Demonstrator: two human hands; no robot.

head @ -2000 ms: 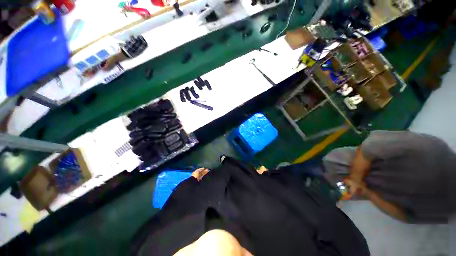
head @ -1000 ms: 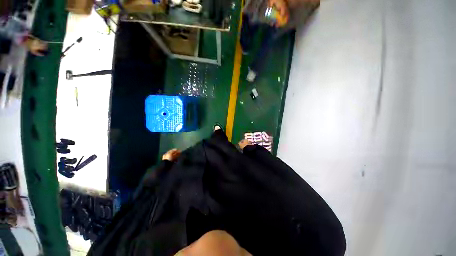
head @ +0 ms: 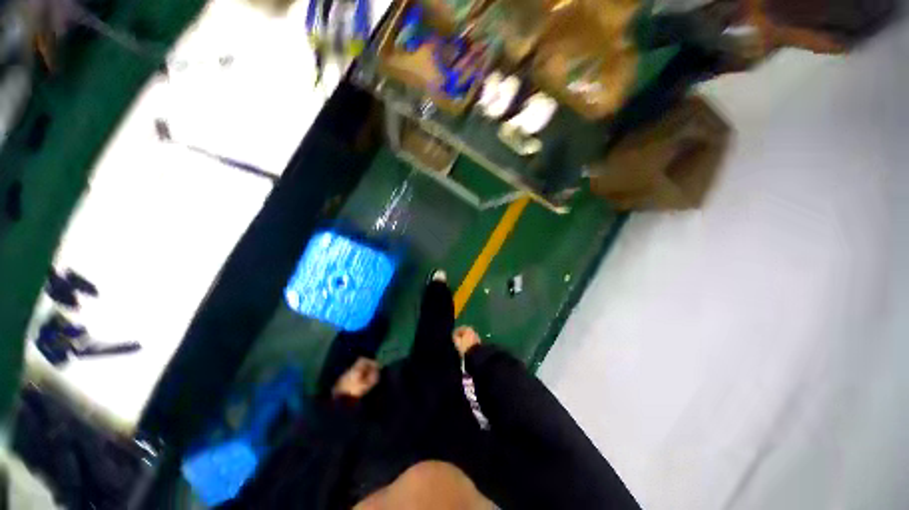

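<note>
My left hand (head: 357,379) is small and blurred at the end of a dark sleeve, low in the middle; its fingers look curled. My right hand (head: 465,340) is small beside my dark clothing; whether it holds anything cannot be told. A blue plastic stool (head: 342,280) stands on the floor just ahead of my left hand, not touched by it. On the white bench (head: 150,219) at left lie short black housings (head: 62,339), a narrow black strip (head: 110,349) and a hammer (head: 224,160).
A second blue stool (head: 221,470) is at the lower left. A side cart (head: 468,149) with parts boxes stands ahead. A brown carton (head: 670,154) is on the floor at right, near a pale wall-like surface (head: 757,299). A yellow line (head: 490,255) runs along the green floor.
The view has turned and moved forward along the bench. The cart is now closer, and the carton and second stool show. Both hands stay low beside the body.
</note>
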